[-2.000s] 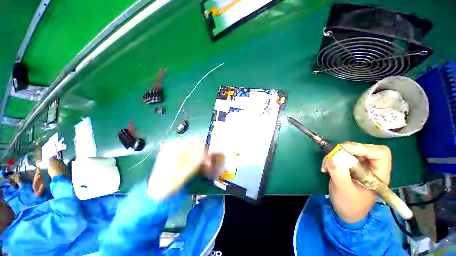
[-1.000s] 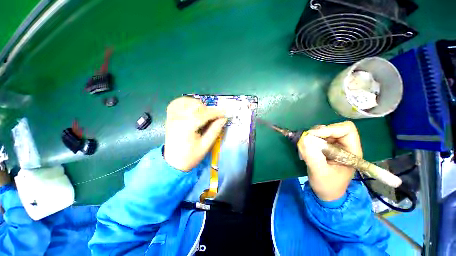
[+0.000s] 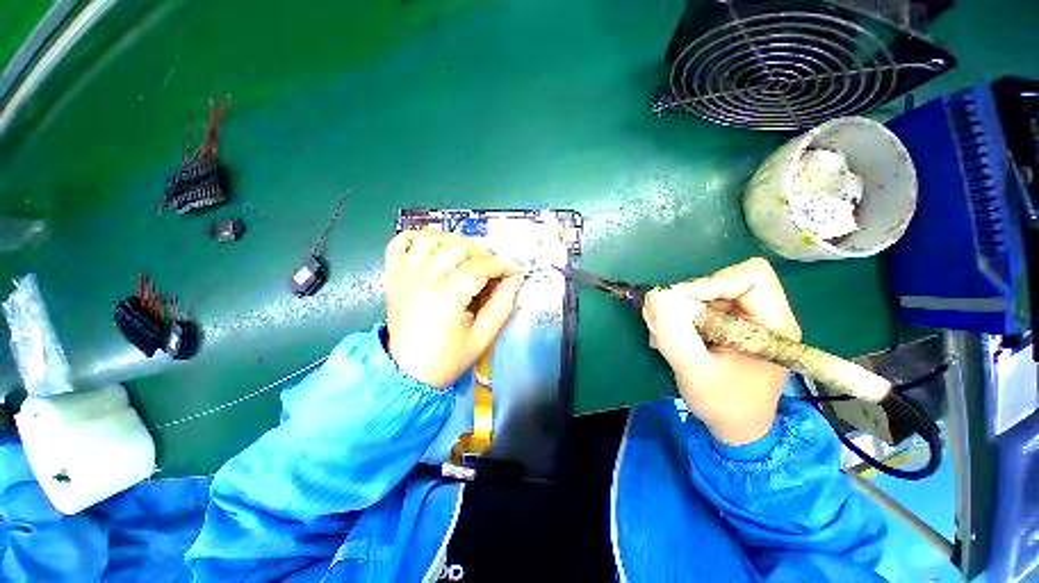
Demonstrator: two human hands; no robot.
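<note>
A tablet assembly lies silver back up in front of me, its lower end at the bench edge. An orange flex cable runs down it. The mainboard lies along its far end, partly under my left hand. My left hand rests over the board, thumb and finger pinched together; what is between them is too small to tell. My right hand grips the soldering iron like a pen, its dark tip over the tablet's right edge, near my left fingertips. A thin solder wire shows left of my left sleeve.
Wired black parts and another cluster lie left, with a silver-topped part nearer. A white roll and clear bag are far left. A fan, tip-cleaning pot and blue bin stand right.
My left hand has moved from the tablet's lower part up to the board. The iron has moved left, its tip now over the tablet. The camera view has shifted.
</note>
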